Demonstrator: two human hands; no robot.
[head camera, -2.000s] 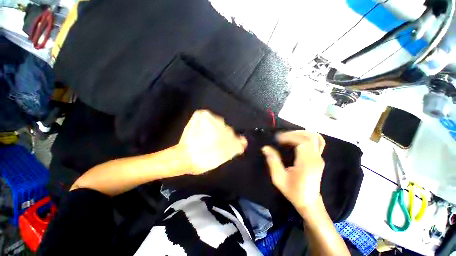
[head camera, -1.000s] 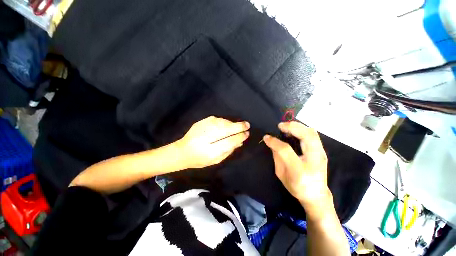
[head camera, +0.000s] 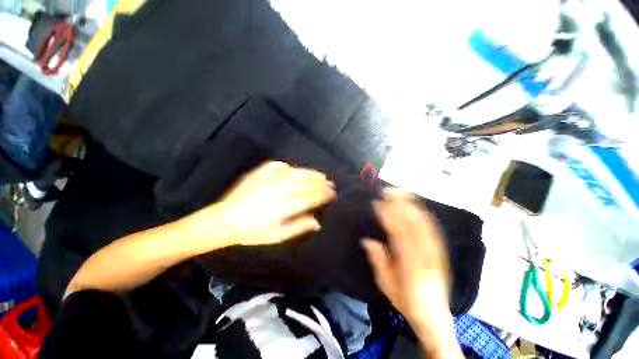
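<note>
Black fabric panels (head camera: 210, 77) lie over the white table and hang over my lap, with frayed raw edges at the upper right side. A red thread (head camera: 368, 172) shows on the cloth just above my right hand. My left hand (head camera: 277, 203) lies on the cloth with bent fingers; whether it pinches the fabric is hard to tell. My right hand (head camera: 406, 245) is blurred, over the cloth at the right, with thumb and fingers apart. Nothing is clearly seen between its fingertips.
The machine (head camera: 518, 77) and its shiny metal guard are at the upper right. A smartphone (head camera: 529, 186), green-handled scissors (head camera: 536, 294) and yellow-handled scissors (head camera: 558, 284) lie at the right. Red-handled scissors (head camera: 56, 48) are far left. A red stool (head camera: 24, 329) stands lower left.
My right thumb and fingertips have spread apart from their close pinch. My left thumb now shows apart from its fingers. The view has shifted, and both hands stay over the same area of cloth.
</note>
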